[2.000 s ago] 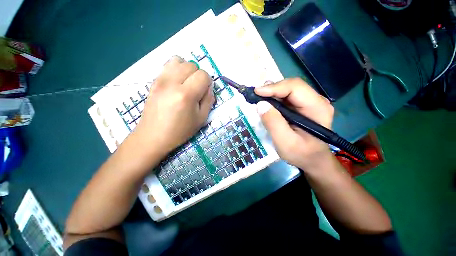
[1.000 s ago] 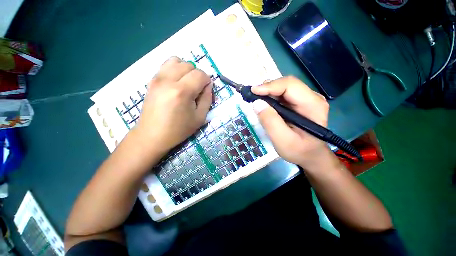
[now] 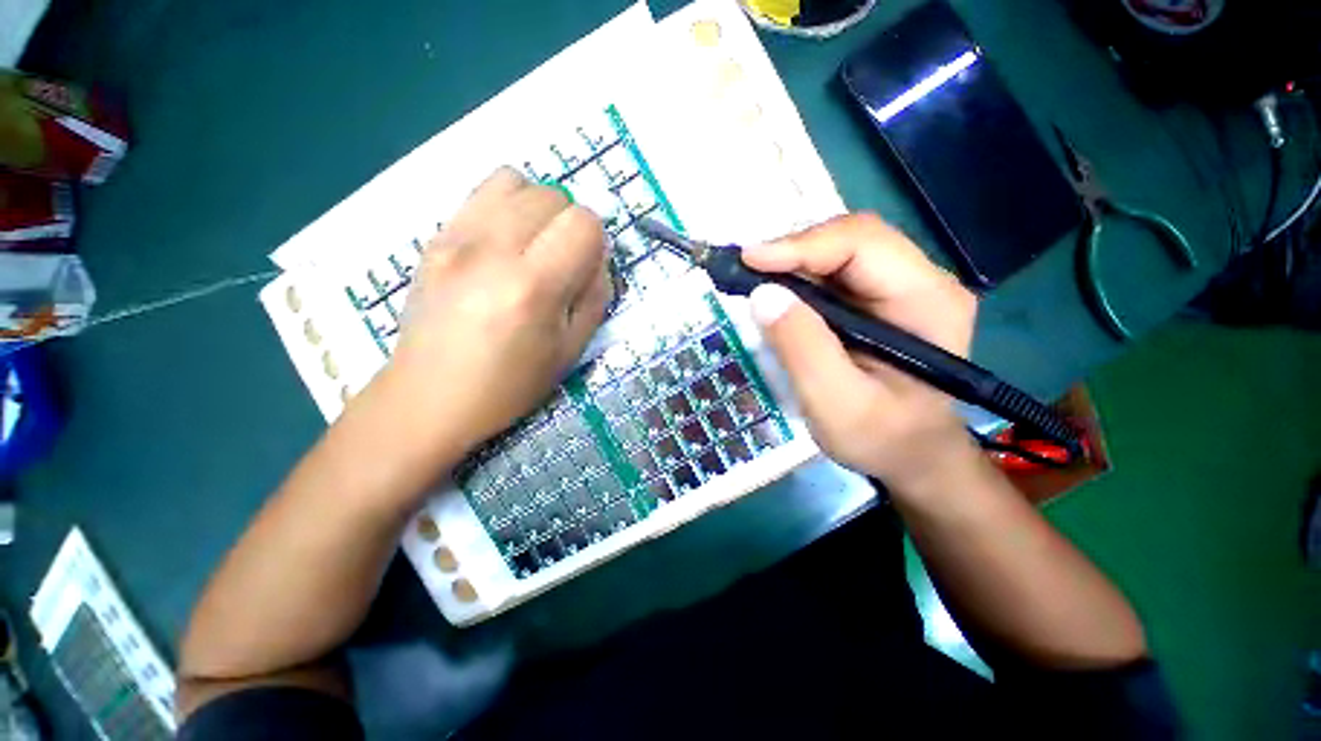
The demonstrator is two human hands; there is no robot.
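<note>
The white pallet (image 3: 471, 152) lies tilted on the green mat and bears two blocks of the PCB panel (image 3: 616, 449). My right hand (image 3: 869, 340) holds the black soldering iron (image 3: 884, 342); its tip is over the upper block, near unit rows with short dark lines. My left hand (image 3: 507, 290), with a green band on one finger, is curled over the upper block, left of the tip. The thin solder wire (image 3: 181, 297) runs from the left towards this hand; its end at the fingers is hidden. Whether the tip touches the board cannot be told.
A smartphone (image 3: 963, 145) and green-handled pliers (image 3: 1108, 232) lie right of the pallet. A yellow and black round tin (image 3: 811, 12) is at the top edge. A red object in a box (image 3: 1050, 452) is below the iron hand. A second pallet (image 3: 102, 637) is lower left. Red packets (image 3: 51, 145) are upper left.
The pallet, phone and pliers appear shifted slightly right in the view. The iron's tip is slightly lower along the upper block relative to the panel. Both hands keep their holds.
</note>
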